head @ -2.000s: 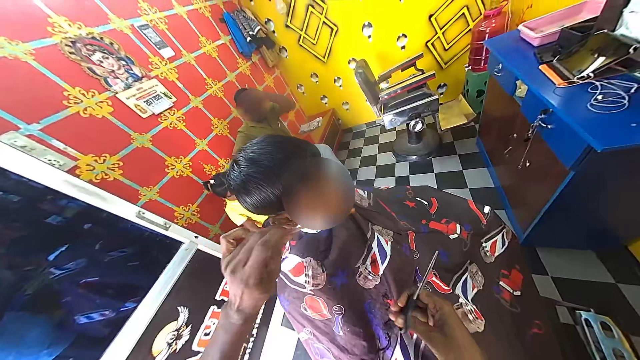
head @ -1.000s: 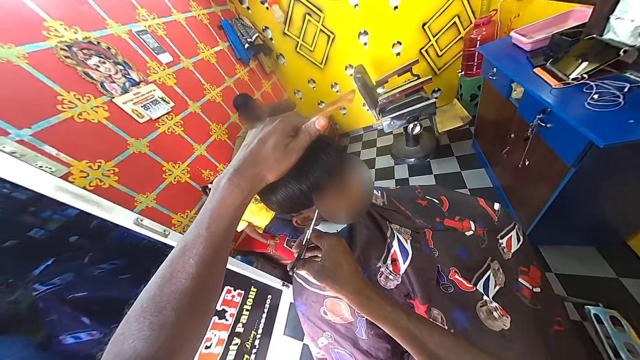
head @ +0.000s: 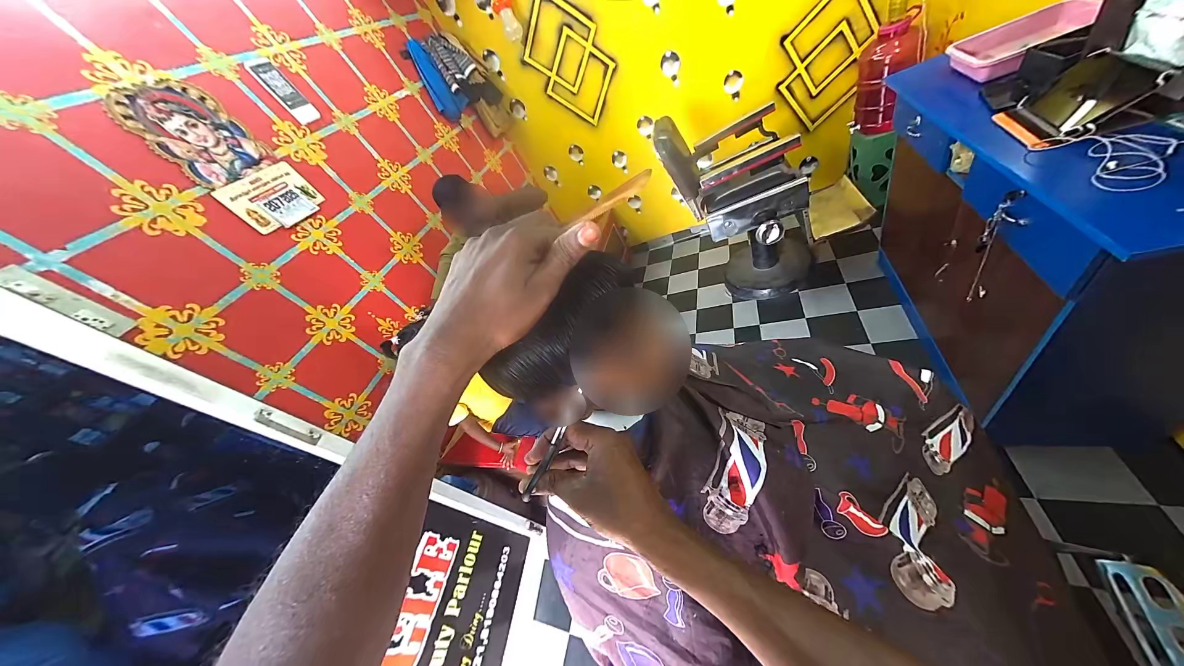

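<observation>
A seated person with dark, smooth hair (head: 546,347) is draped in a dark barber's cape (head: 795,444) printed with barber poles. My left hand (head: 509,277) lies over the top of the head and holds an orange-brown comb (head: 615,199), which sticks out beyond the thumb. Below the ear, my right hand (head: 592,472) grips scissors (head: 548,461); their tips are close to the hair beside the ear, and whether they touch it cannot be told.
A blue cabinet (head: 1045,213) with a pink tray (head: 1022,39) and cables stands at right. Behind is an empty barber chair (head: 754,203) on a checkered floor. Other people, one in an olive top (head: 450,254), are by the red wall. A glass door (head: 139,518) is at left.
My left hand has moved from beside the hair to over the head, and the comb now shows. My right hand has brought the scissors from above the cape up near the ear.
</observation>
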